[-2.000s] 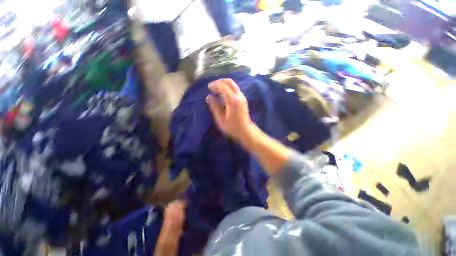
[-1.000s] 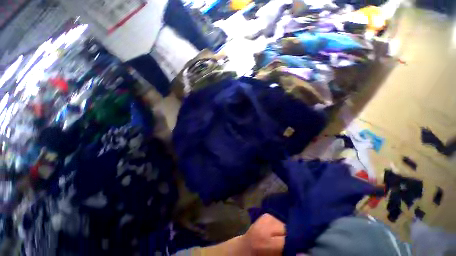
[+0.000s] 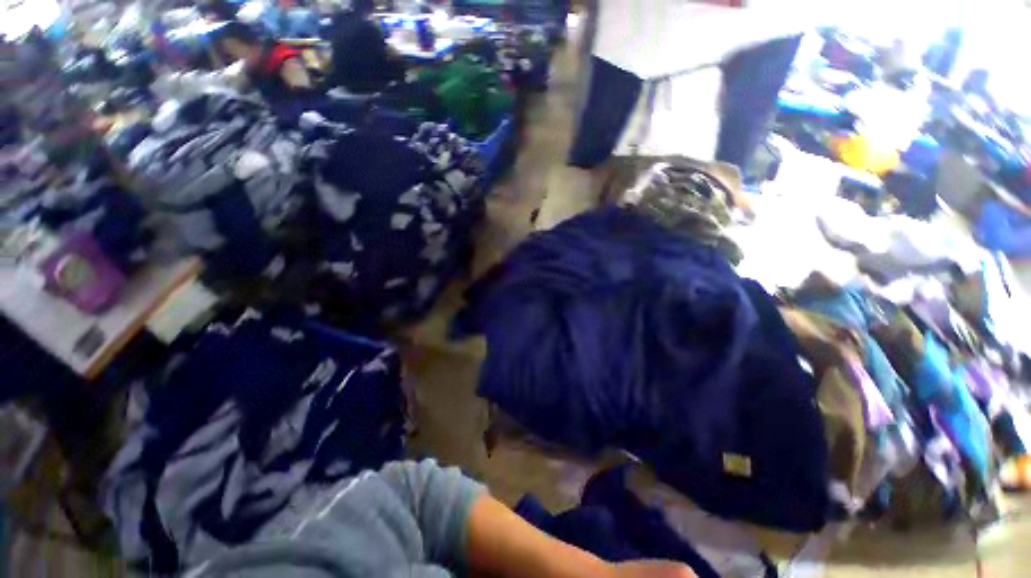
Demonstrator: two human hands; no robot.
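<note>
A navy garment (image 3: 616,519) shows low in the picture, just beyond my left forearm and partly cut off by the bottom edge. My left hand (image 3: 661,569) is at the bottom edge beside this cloth, mostly cut off; its fingers and any grip are hidden. My left arm, in a grey sleeve, reaches in from the lower left. My right hand is out of the picture. A broad navy pile (image 3: 644,339) lies in front of me, with a small tan patch (image 3: 737,464) near its lower right.
A navy-and-grey heap (image 3: 254,418) fills a blue-rimmed bin at left; another mixed heap (image 3: 396,215) stands behind. A sewing table (image 3: 147,311) with a purple part is at far left. Camouflage cloth (image 3: 678,192) and mixed garments (image 3: 904,373) lie behind and right of the pile. People show at upper left.
The view has swung left, so the pile sits farther right. My right hand, earlier on the pile, has left the picture. My left hand and the loose navy cloth are now lower.
</note>
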